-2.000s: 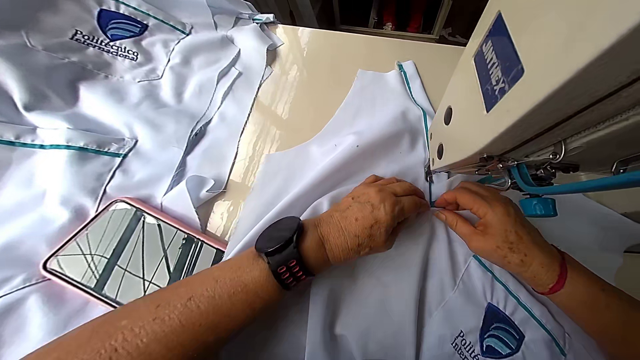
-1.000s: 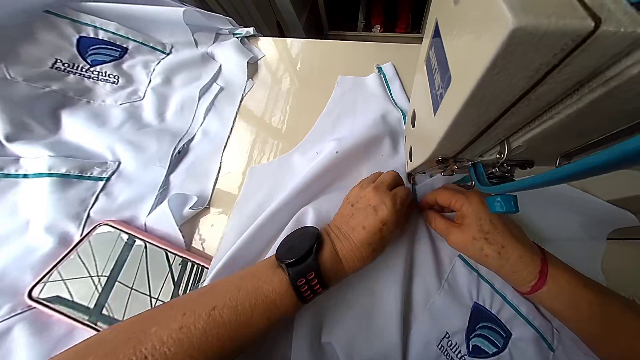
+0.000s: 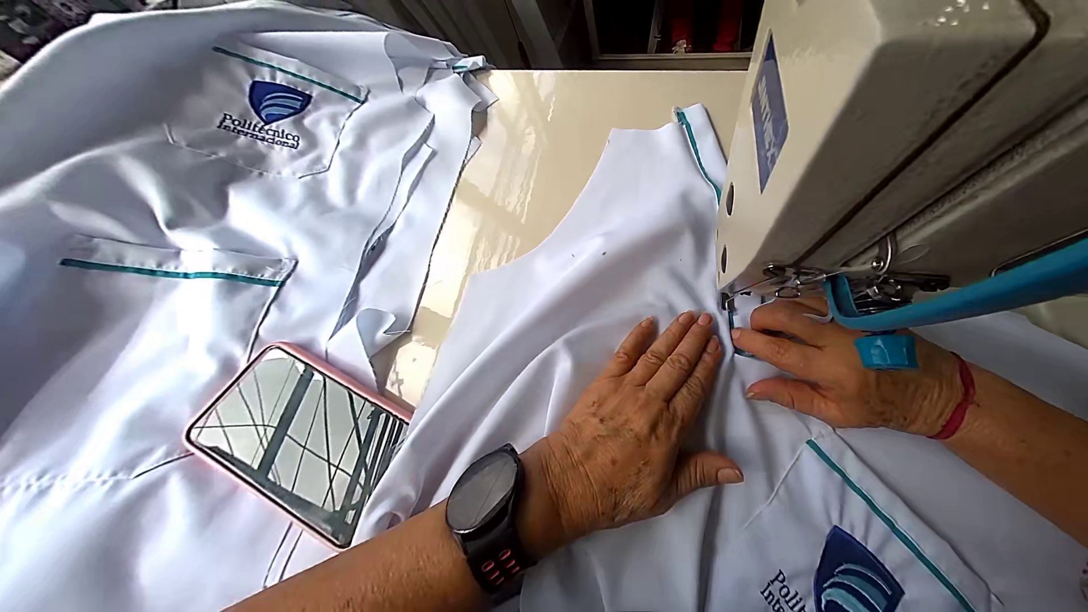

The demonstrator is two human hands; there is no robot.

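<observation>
White garment fabric [image 3: 578,297] with teal piping and an embroidered pocket [image 3: 858,527] lies under the head of a sewing machine [image 3: 833,127]. Its piped edge runs to the presser foot [image 3: 728,304]. My left hand [image 3: 646,416], a dark watch on its wrist, rests flat on the fabric just left of the foot, fingers extended. My right hand [image 3: 841,365] lies on the cloth right of the foot, fingertips beside the piping; whether they pinch the fabric is unclear. A blue attachment [image 3: 884,350] on a blue arm partly covers that hand.
More white garment pieces [image 3: 212,204] with teal-trimmed, embroidered pockets are heaped at the left. A phone in a pink case [image 3: 297,442] lies on them, its screen reflecting overhead lines. The glossy cream table [image 3: 527,153] shows between the fabrics.
My left hand has gone from bent fingers close to the presser foot to lying flat on the fabric. My right hand's fingers have spread out beside the foot.
</observation>
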